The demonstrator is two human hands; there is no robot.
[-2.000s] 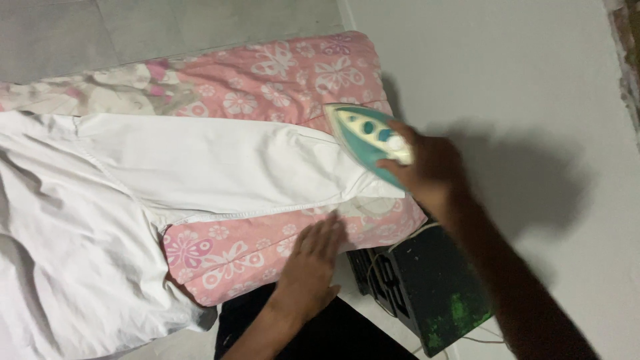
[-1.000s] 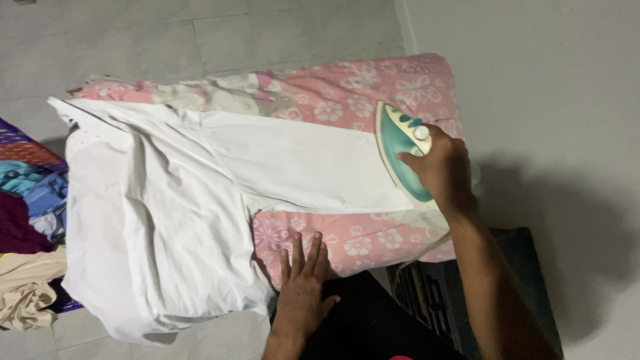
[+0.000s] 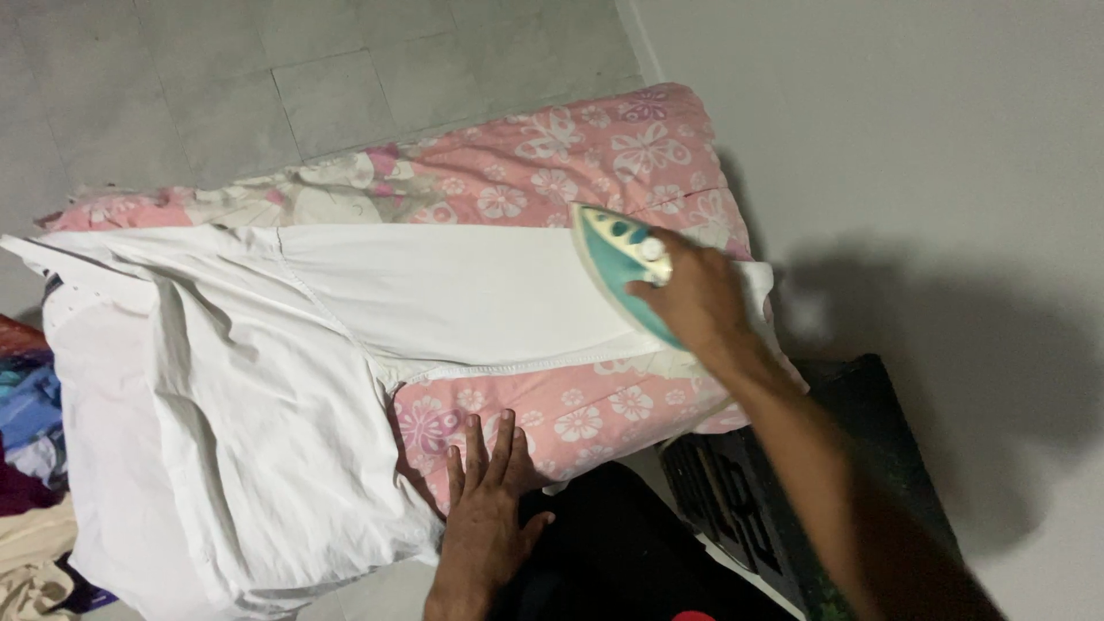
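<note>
A white long-sleeved garment [image 3: 250,423] lies over a padded surface covered in pink cloth with flowers and butterflies [image 3: 552,164]. Its sleeve stretches to the right, mostly flat, with a seam along the near edge. My right hand [image 3: 703,297] is closed round the handle of a teal and cream clothes iron [image 3: 617,276], which rests on the sleeve near the cuff end. My left hand [image 3: 487,509] lies with fingers apart on the near edge of the pink cloth, beside the garment's body, and holds nothing. The iron's soleplate is hidden.
Below the right end of the padding stands a dark box-like object [image 3: 862,448], with a cord by it. A pile of coloured clothes [image 3: 34,414] is at the far left. A grey wall [image 3: 906,155] rises on the right; floor tiles [image 3: 336,86] show beyond the padding.
Two seconds ago the iron was at the sleeve's cuff end; now it sits a little further in from that end. My left hand has moved left along the near edge of the pink cloth.
</note>
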